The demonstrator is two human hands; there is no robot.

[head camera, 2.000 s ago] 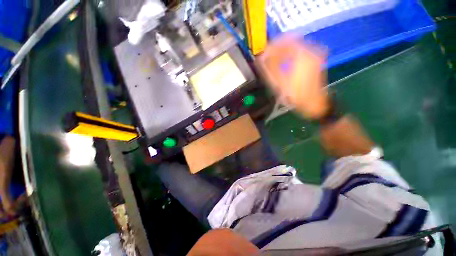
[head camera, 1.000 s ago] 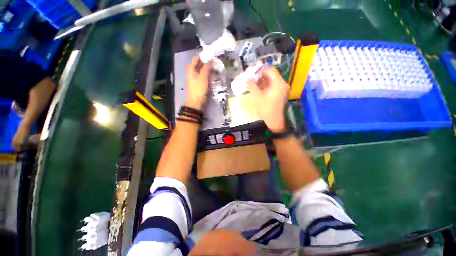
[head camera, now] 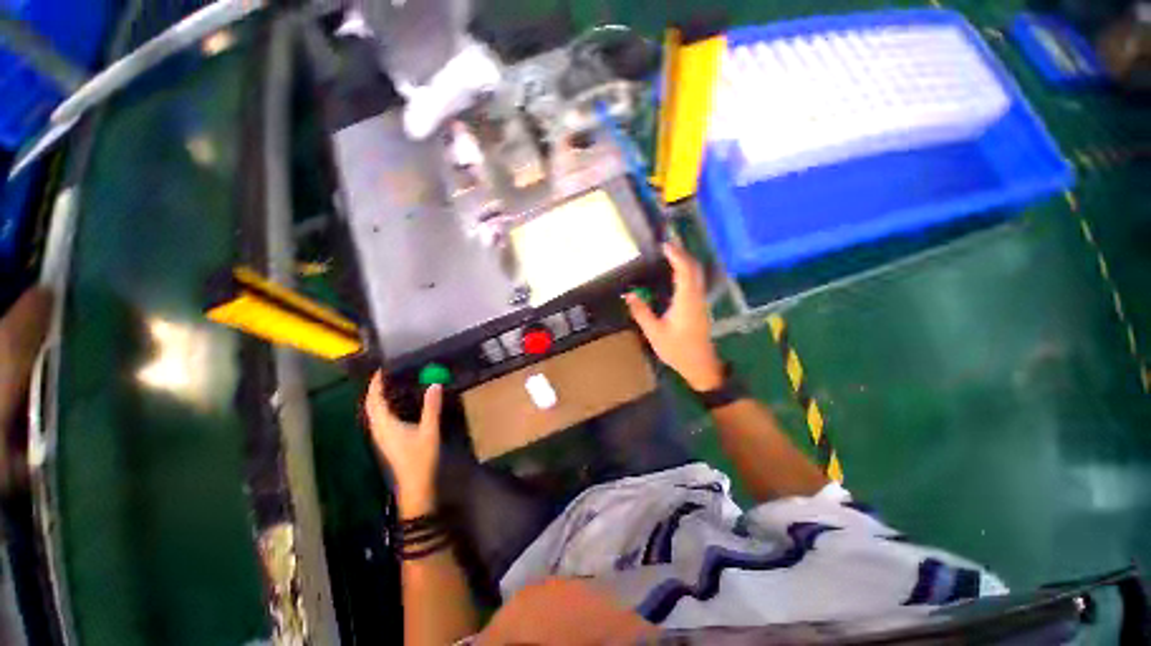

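Note:
A small white plastic part (head camera: 542, 391) lies on the brown cardboard pad (head camera: 499, 425) below the black front panel. My left hand (head camera: 407, 442) is at the panel's left end, thumb just below the left green button (head camera: 436, 375), fingers apart and empty. My right hand (head camera: 683, 322) is at the right end, thumb by the right green button (head camera: 641, 297), empty. The fixture (head camera: 480, 177) sits on the grey base plate (head camera: 398, 259), below crumpled white wrap (head camera: 452, 91). It is blurred, so I cannot tell what it holds.
The red emergency stop (head camera: 538, 342) is mid-panel. A pale yellow sheet (head camera: 574, 244) lies on the bed. Yellow-black bars (head camera: 288, 318) (head camera: 689, 120) flank it. A blue tray (head camera: 871, 208) with rows of white parts stands right. The green conveyor (head camera: 152, 454) runs left; a person's arm shows beyond.
Both hands have left the fixture area and come down to opposite ends of the front panel. A white part now lies on the cardboard pad. The camera view has turned.

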